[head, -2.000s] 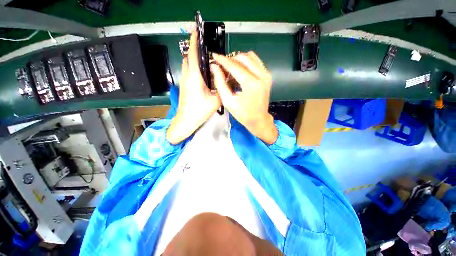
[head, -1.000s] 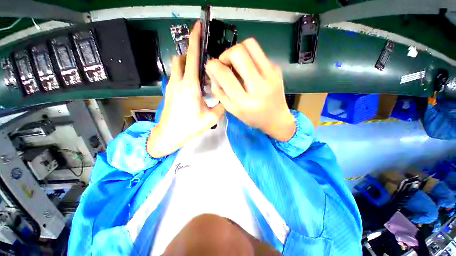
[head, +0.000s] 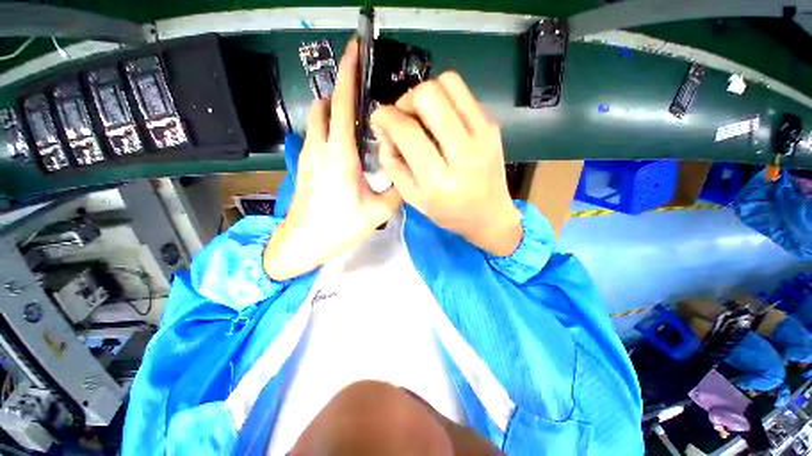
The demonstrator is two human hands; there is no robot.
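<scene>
My left hand holds a dark phone housing on edge above the green bench, so its faces are hardly seen. My right hand is against its right side, fingers bent and fingertips touching its lower part. A small pale piece shows at the housing's bottom end. A silvery board assembly lies on the bench left of my left hand. Another dark part shows just right of the housing; whether it lies on the bench or is joined to the housing, I cannot tell.
A black tray at left holds several silvery assemblies. A black shell lies right of my hands. A narrow board and a white strip lie further right, near another worker's blue sleeve. A blue stool stands beyond the bench.
Since two seconds ago both hands have shifted slightly and the housing is turned more edge-on. The board assembly shows more fully. Over the last second the hands have hardly moved.
</scene>
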